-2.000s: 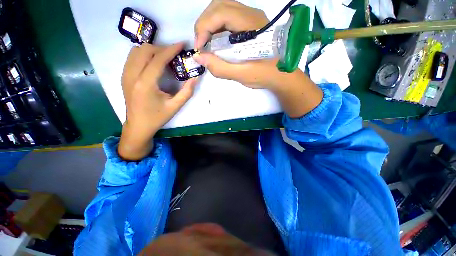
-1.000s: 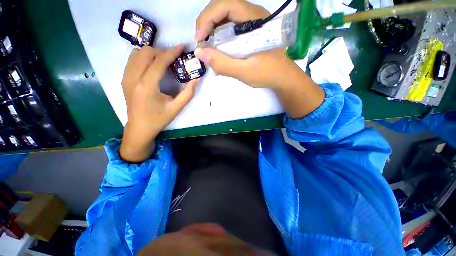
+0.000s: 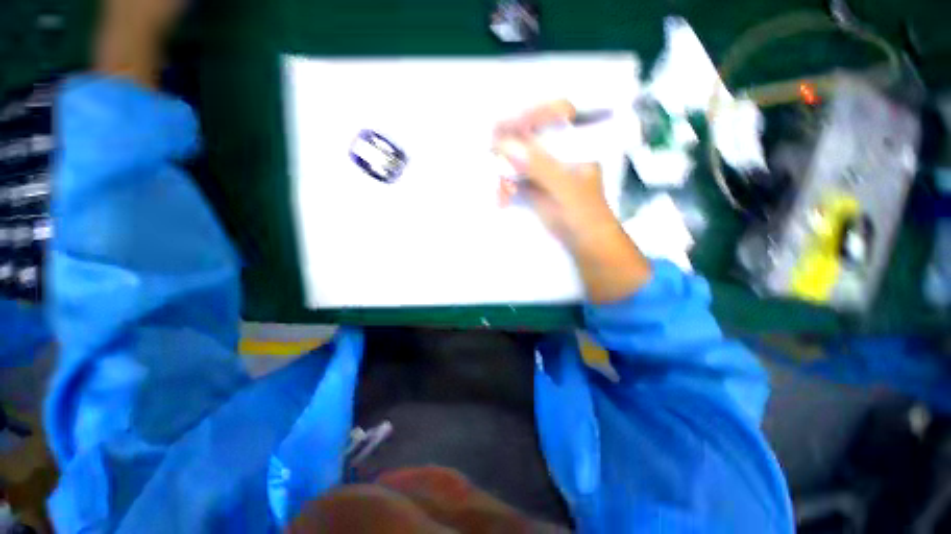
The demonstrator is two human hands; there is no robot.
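The view is blurred. A white paper sheet [image 3: 438, 250] lies on the green mat. One watch housing [image 3: 378, 156] lies on the left part of the sheet, with no hand on it. My right hand [image 3: 553, 172] is over the right part of the sheet, shut on the whitish dispensing syringe [image 3: 584, 138], whose green adapter [image 3: 657, 130] shows blurred at its rear. The needle tip cannot be made out. My left hand [image 3: 136, 31] is cut off by the top edge at the far left; its fingers are out of the picture.
The black parts tray [image 3: 26, 198] is at the left edge. Crumpled white wipes [image 3: 662, 232] lie right of the sheet. The grey dispenser box [image 3: 886, 136] with a yellow patch is at right, near the curved hose [image 3: 720, 156]. A small dark item [image 3: 514, 21] lies beyond the sheet.
My left hand has left the sheet for the far upper left. The housing it held is no longer seen in it. My right hand and syringe have moved right. The head view has shifted.
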